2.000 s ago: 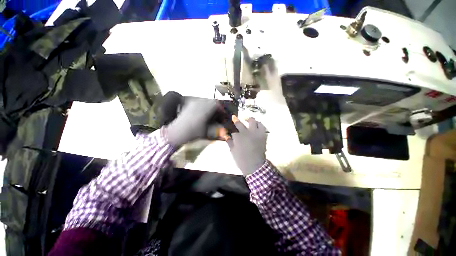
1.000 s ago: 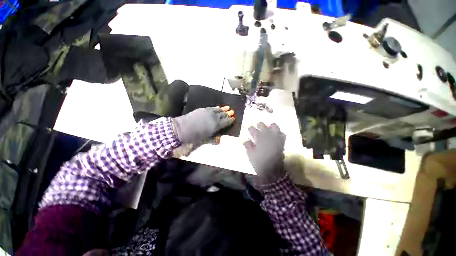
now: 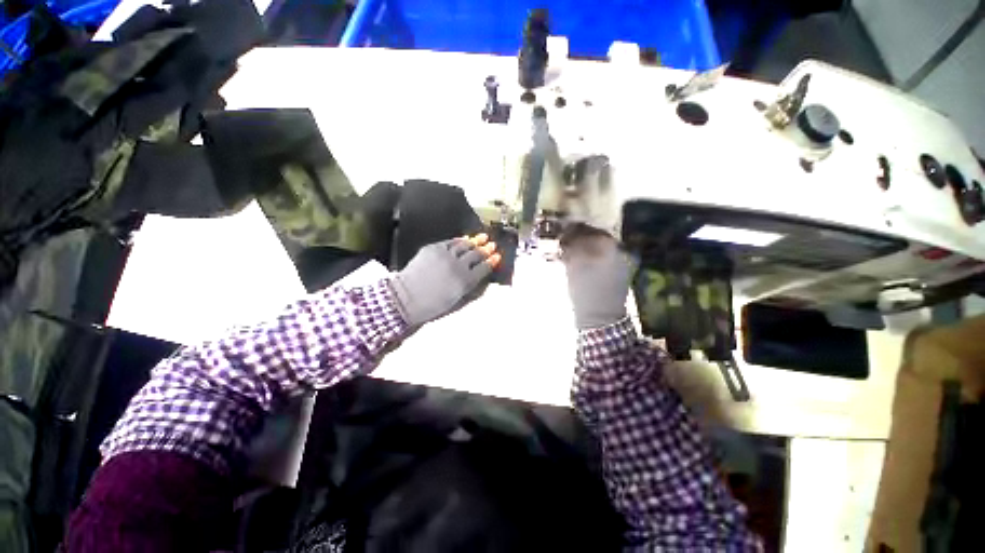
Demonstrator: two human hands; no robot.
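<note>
A black panel [image 3: 432, 221] lies on the machine bed, its right edge near the presser foot and needle [image 3: 527, 232]. My left hand [image 3: 445, 279], in a grey glove with bare fingertips, lies on the panel's lower edge with fingers toward the needle. My right hand [image 3: 597, 279], also gloved, is just right of the needle; its fingertips are dark and blurred, so I cannot tell if they hold anything. The joined strip of camouflage [image 3: 308, 205] and black pieces trails left from the panel.
The white sewing machine head [image 3: 756, 151] spans the right. Below its display lie camouflage pieces [image 3: 686, 302], a thin metal item [image 3: 733, 379] and a black rectangle [image 3: 806, 339]. A dark heap of fabric [image 3: 65, 162] fills the left. A blue bin [image 3: 432, 26] stands behind.
My right hand has moved up from the bed to beside the needle. My left hand stays on the black panel, which now looks bent or folded. The camera view has shifted slightly.
</note>
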